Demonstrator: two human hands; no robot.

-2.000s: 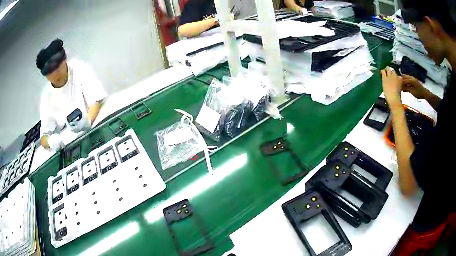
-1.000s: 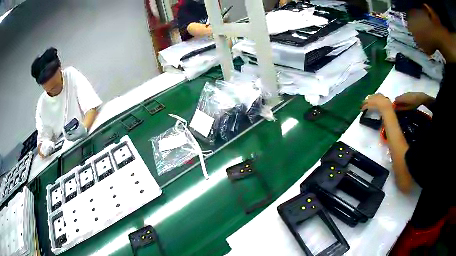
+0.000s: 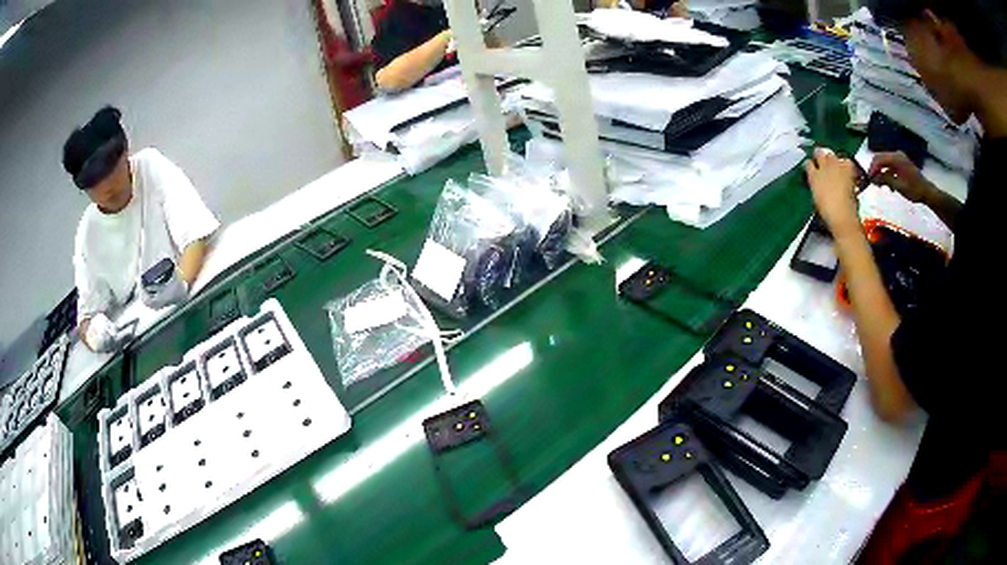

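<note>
Neither of my hands is in view. Nearest in front, several black phone housings (image 3: 690, 489) with yellow-gold dots lie on the white covering sheet (image 3: 574, 519); most overlap in a pile (image 3: 754, 411), and one lies at the front of it. Another housing (image 3: 475, 461) lies singly on the green belt (image 3: 387, 469). One more housing (image 3: 676, 296) lies further along the belt, and the end of another (image 3: 245, 554) is cut off by the bottom edge.
A white blister tray (image 3: 226, 425) holds black parts at left. Plastic bags (image 3: 494, 243) and a white strap (image 3: 425, 320) lie mid-belt. A pale post (image 3: 569, 110) stands beside stacked sheets (image 3: 690, 144). A black-shirted person (image 3: 952, 320) sits right by an orange-rimmed basket (image 3: 889, 265); a white-shirted person (image 3: 144, 221) sits left.
The housings on the near side of the belt have moved toward the lower left, and another has come along behind them. Small frames on the far side have moved right. The right-hand person's hands have shifted.
</note>
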